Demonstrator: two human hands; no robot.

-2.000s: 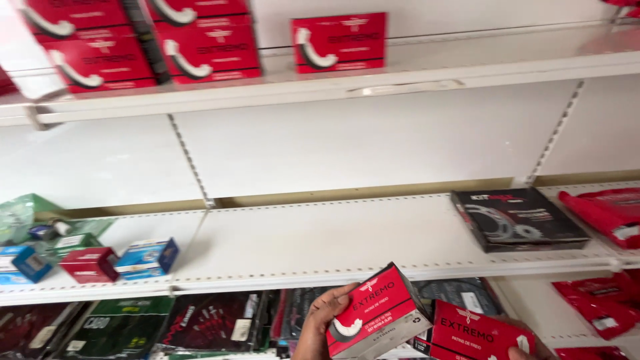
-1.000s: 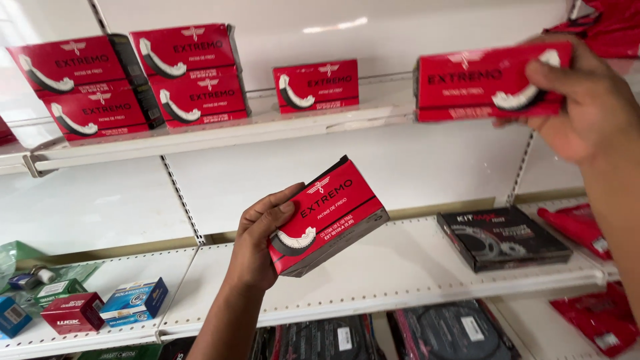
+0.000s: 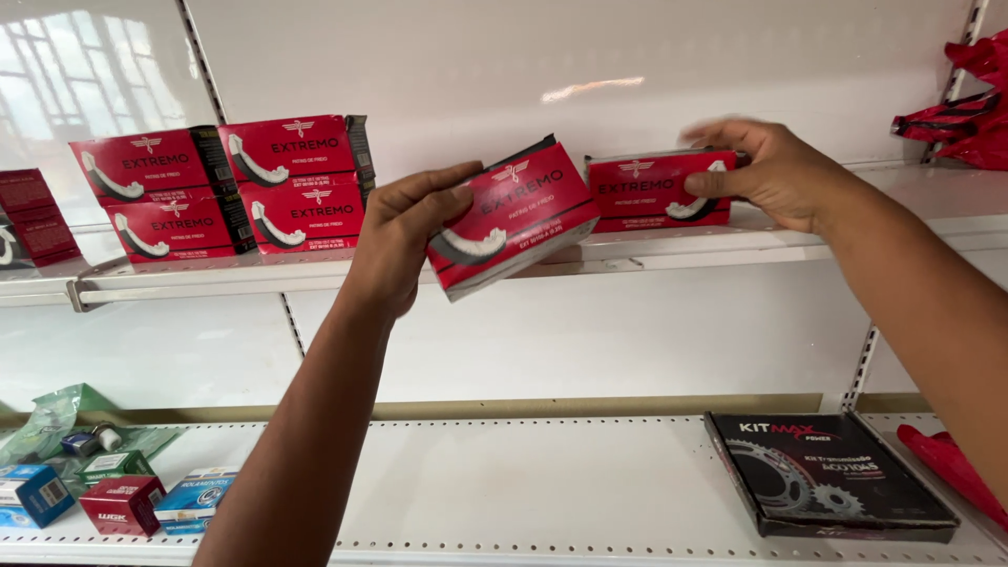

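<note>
My left hand (image 3: 409, 228) grips a red brake shoe box (image 3: 520, 216), tilted, in front of the upper shelf's edge. To its right, another red brake shoe box (image 3: 661, 190) stands upright on the upper shelf (image 3: 787, 240), or just above it. My right hand (image 3: 756, 173) holds that box at its right end, thumb on the front and blurred fingers raised behind. Left of my left hand, red boxes of the same kind stand stacked in two columns, among them an upper box (image 3: 287, 153) and a lower box (image 3: 185, 228). The held box may hide whatever is behind it.
A black transmission kit box (image 3: 835, 476) lies at the right of the lower shelf (image 3: 520, 488). Small parts boxes, one dark red (image 3: 120, 505) and one blue (image 3: 197, 500), sit at lower left by a green plastic bag (image 3: 55, 421). Red plastic packets (image 3: 969, 118) lie at upper right.
Two seconds ago both hands held boxes low, by the lower shelf. Both have risen to the upper shelf. Since one second ago, the two held boxes have come close together, and the right fingers have lifted partly.
</note>
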